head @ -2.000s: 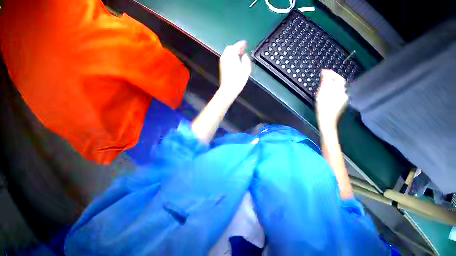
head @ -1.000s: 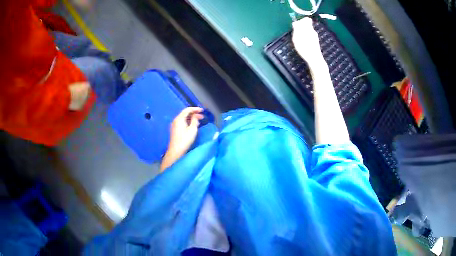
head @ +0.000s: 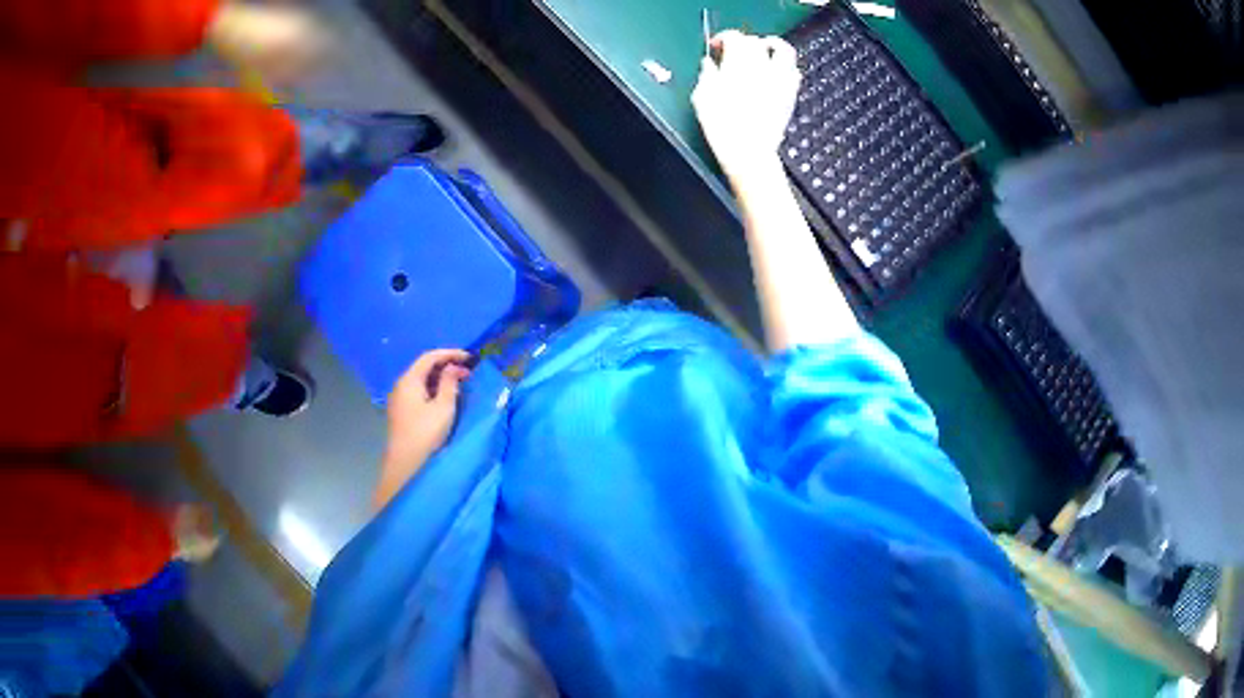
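Observation:
The black component tray (head: pixel 887 157) lies on the green bench, its pockets filled with small silvery dots. A thin stick (head: pixel 963 156) lies at its right edge. My right hand (head: pixel 746 98) is over the bench at the tray's upper left, its fingers curled. A thin pale line shows just above the fingertips; I cannot tell if it is held. My left hand (head: pixel 428 398) is low beside the near edge of the blue stool (head: pixel 396 280), its fingers bent by my blue smock; whether it grips anything is hidden.
A small white piece (head: pixel 656 70) lies near the bench edge. A second black tray (head: pixel 1044 361) lies at the right, partly behind a grey-clothed person (head: pixel 1146 314). A pale bar (head: pixel 1105 600) crosses the lower right. People in orange (head: pixel 123 341) are at the left on the grey floor.
My right hand has moved from over the tray to its left side. My left hand came down from the bench edge and sits slightly lower. More orange-clothed people show at left.

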